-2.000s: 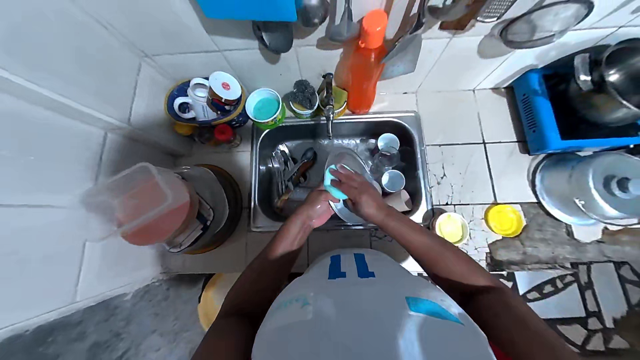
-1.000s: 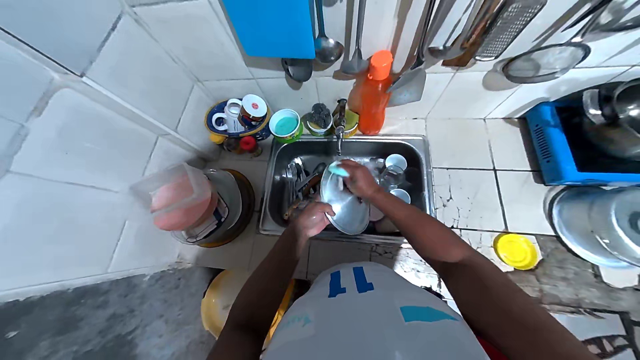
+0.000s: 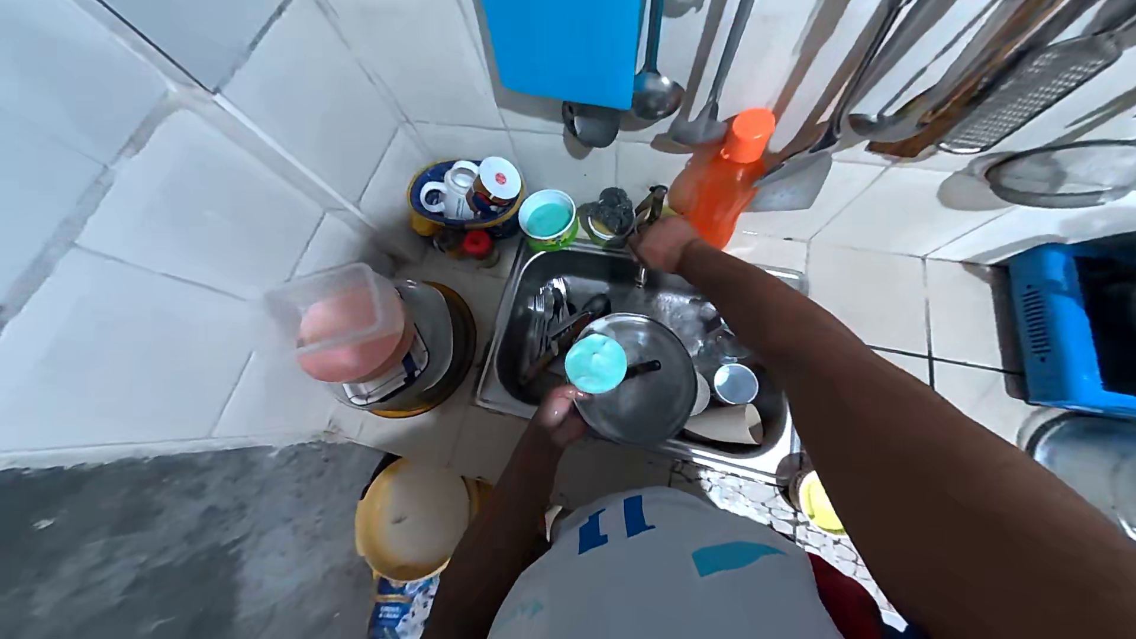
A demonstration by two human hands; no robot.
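Observation:
My left hand grips the near-left rim of a round metal lid with a dark knob, tilted over the steel sink. Against the same hand rests a round turquoise scrubbing sponge, lying over the lid's left part. My right hand is closed around the metal faucet at the sink's back edge. Cutlery lies in the left of the basin. A metal cup and a pale cup are at its right.
Behind the sink stand an orange plastic bottle, a tub of turquoise paste and a dark scouring pad. Stacked containers stand left, and a tray with mugs back left. Utensils hang above; a blue stove is right.
My right hand has left the lid and moved up to the faucet. The sponge, earlier under my right hand, is now at my left hand. The view has shifted closer to the sink.

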